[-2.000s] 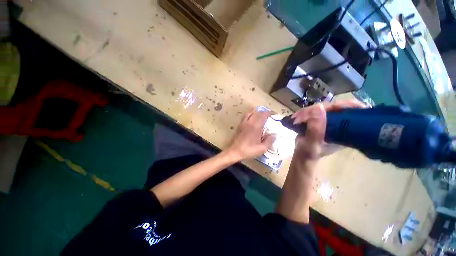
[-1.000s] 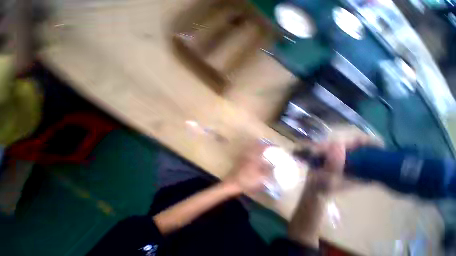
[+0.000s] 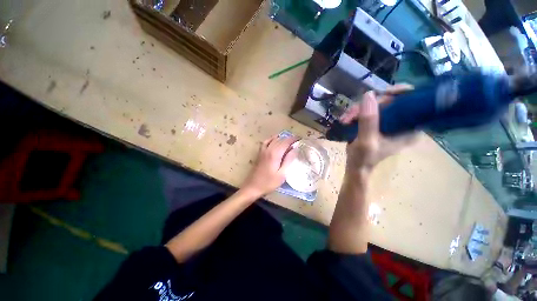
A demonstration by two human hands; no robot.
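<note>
A round white housing point(image 3: 304, 167) lies on a pale square jig plate point(image 3: 308, 196) at the bench's front edge. My left hand point(image 3: 272, 164) holds the housing's left rim, fingers over its edge. My right hand point(image 3: 371, 132) is wrapped around the front of a dark-blue electric screwdriver point(image 3: 442, 102), which points left. Its black nose point(image 3: 340, 131) is just above and to the right of the housing, close to the screw feeder. The driver is a little blurred, and its tip and any screw on it are too small to tell.
The metal screw feeder point(image 3: 358, 62) stands behind the housing. An open cardboard box point(image 3: 221, 56) and a green stick point(image 3: 288, 69) are to its left on the tan bench point(image 3: 171, 111). A green conveyor point(image 3: 303, 16) runs behind. Red stools point(image 3: 46, 166) stand below. A person's head point(image 3: 462, 289) shows at lower right.
The driver nose has moved off the housing, back towards the feeder. My left hand stays at the housing's left side. The camera view has shifted, and the bench scene shows more sharply than one second ago.
</note>
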